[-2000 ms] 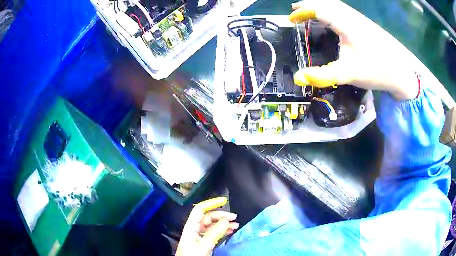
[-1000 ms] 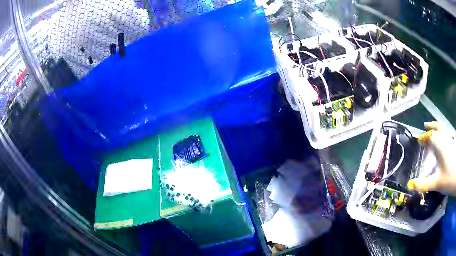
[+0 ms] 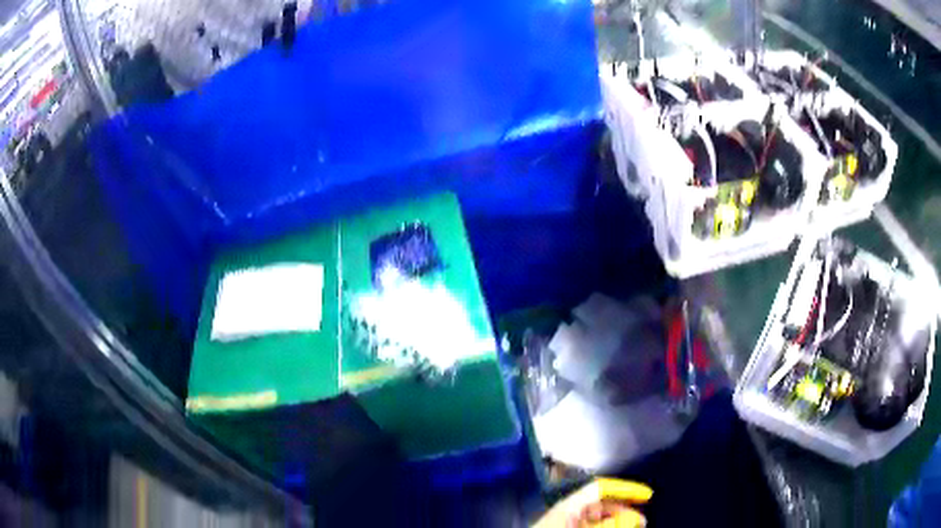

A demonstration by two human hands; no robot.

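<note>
My left hand (image 3: 596, 505) is at the bottom edge, blurred and cut off, with yellow finger cots. Whether it holds anything is hidden. My right hand is out of the picture; only a blue sleeve (image 3: 918, 503) shows at the lower right edge. An open white housing (image 3: 805, 437) sits alone at the right, with dark parts, wires and a yellow-green board inside. No hand touches it. More open housings (image 3: 738, 258) stand close together behind it.
A dark bin holds white sheets (image 3: 585, 433). Beside it are a red coiled hose (image 3: 676, 356) and a thin metallic piece. Green boxes (image 3: 279, 368) carry a white sheet (image 3: 270, 301), a dark-blue packet (image 3: 406, 252) and bright clear plastic (image 3: 418, 325). A blue bin (image 3: 382, 113) stands behind.
The view has swung left, then tilted slightly. My right hand has let go of the front housing and left the picture. My left hand has come back in at the bottom.
</note>
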